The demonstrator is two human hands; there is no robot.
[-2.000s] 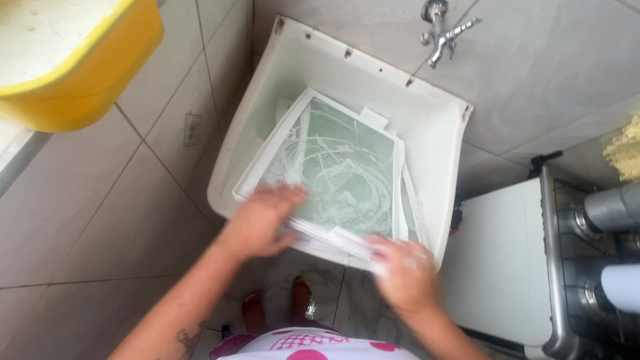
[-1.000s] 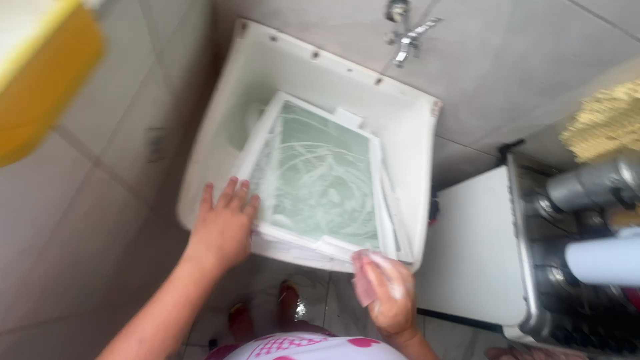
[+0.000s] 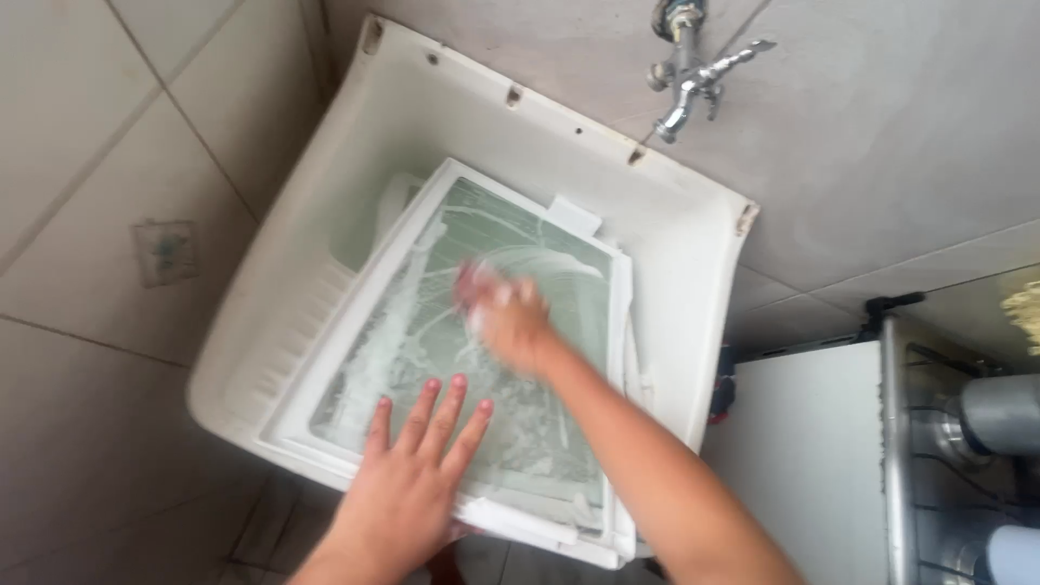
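Note:
A white-framed glass shelf point(image 3: 561, 305), streaked with soapy foam, lies tilted inside a white laundry sink point(image 3: 682, 219). My right hand point(image 3: 513, 325) is on the middle of the glass, closed on a pinkish cloth or sponge point(image 3: 475, 288) that is blurred by motion. Fingers spread, my left hand point(image 3: 418, 463) rests flat over the near edge of the shelf and holds nothing. Another white part shows beneath the shelf's right side.
A metal tap point(image 3: 686, 89) juts from the tiled wall above the sink's back edge. To the right stand a white panel point(image 3: 800, 455) and a stove point(image 3: 898, 487) with metal pots point(image 3: 1003, 414). Greenish water shows at the sink's left.
My right hand has gone from the shelf's near right corner up to the middle of the glass. My left hand has moved from the sink's left rim onto the shelf's near edge.

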